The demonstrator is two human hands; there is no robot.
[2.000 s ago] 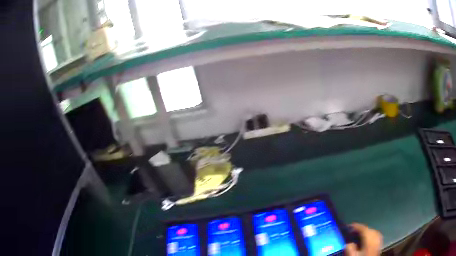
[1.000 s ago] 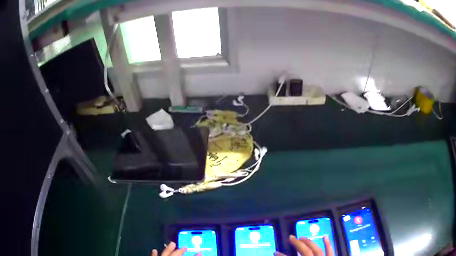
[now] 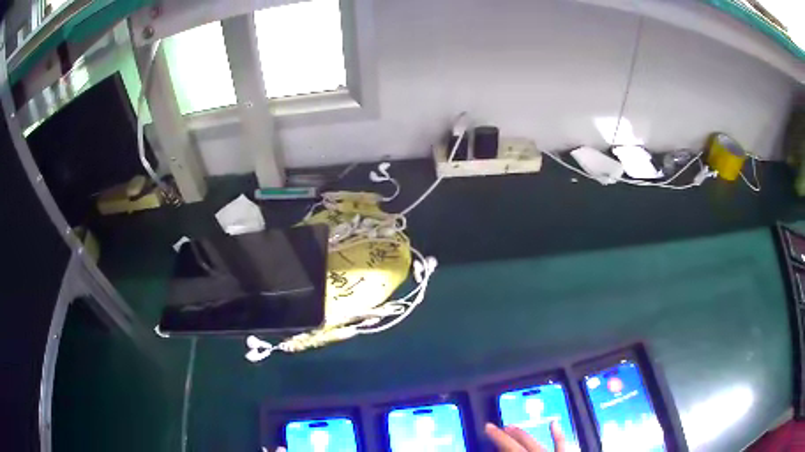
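Four smartphones with lit blue screens lie in a black tray (image 3: 371,424) at the bottom edge, which cuts off its lower part. The first phone (image 3: 322,436), second phone (image 3: 427,431) and third phone (image 3: 538,408) show a white round mark. The rightmost phone (image 3: 623,408) shows a red spot. My right hand (image 3: 527,439) is at the lower part of the third phone, fingers apart and holding nothing; contact with the screen is unclear. Only a fingertip of my left hand (image 3: 281,449) shows at the bottom edge by the first phone.
A glossy black panel (image 3: 247,284) lies left, beside a yellow bag (image 3: 366,281) with white earphones (image 3: 415,296). A power strip (image 3: 521,159) and yellow tape roll (image 3: 726,157) stand by the wall. Another black tray (image 3: 792,300) and a pinkish-red sleeve (image 3: 777,440) are at right.
The view has shifted, with the phones lower in the picture. My left hand has mostly left the picture. My right hand stays at the third phone. Earlier, several phones showed red spots.
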